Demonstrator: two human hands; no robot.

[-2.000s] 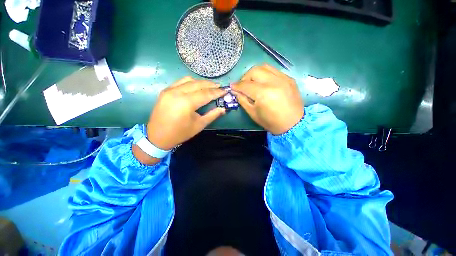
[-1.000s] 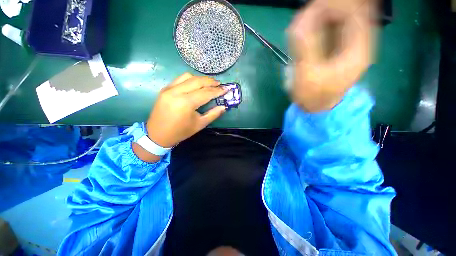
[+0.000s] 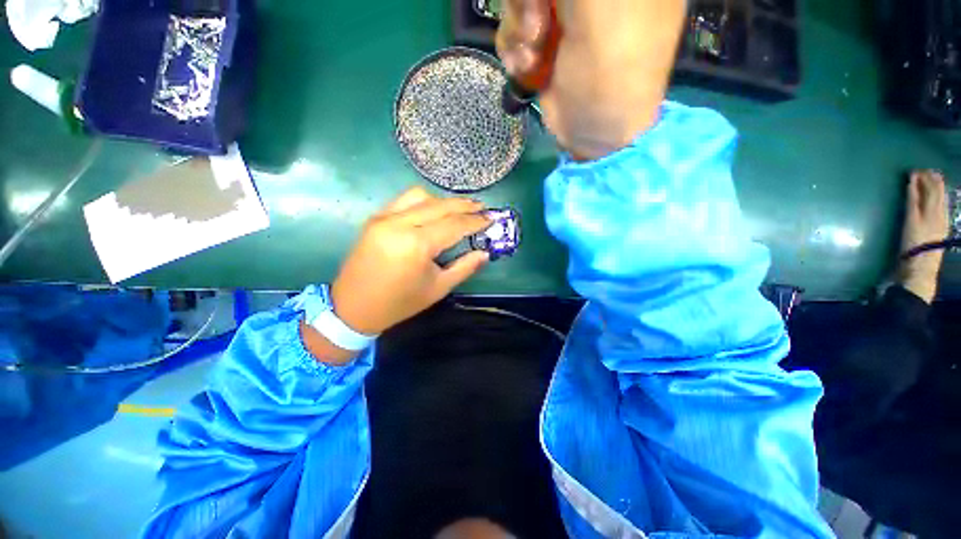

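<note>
My left hand (image 3: 406, 258) holds a small black housing assembly (image 3: 502, 233) with a shiny inside between thumb and fingers, over the green mat near its front edge. My right hand (image 3: 590, 79) is at the top of the view, closed around the orange electric screwdriver (image 3: 540, 58). The screwdriver's dark nose is over the right side of the round screw dish (image 3: 455, 121). The fingers are blurred and partly cut off by the top edge. Whether a screw is on the tip cannot be seen.
A dark blue parts bin (image 3: 137, 79) with silvery parts is at upper left, beside a white tube (image 3: 40, 88) and crumpled tissue (image 3: 47, 16). A white sheet (image 3: 237, 207) lies at left. A black compartment tray (image 3: 775, 53) is behind my right hand. Another person's hand (image 3: 925, 226) is at far right.
My right hand left the housing, swung out to the right, and is now on the screwdriver at the dish. My left hand still holds the housing. Another person's hand now shows at right.
</note>
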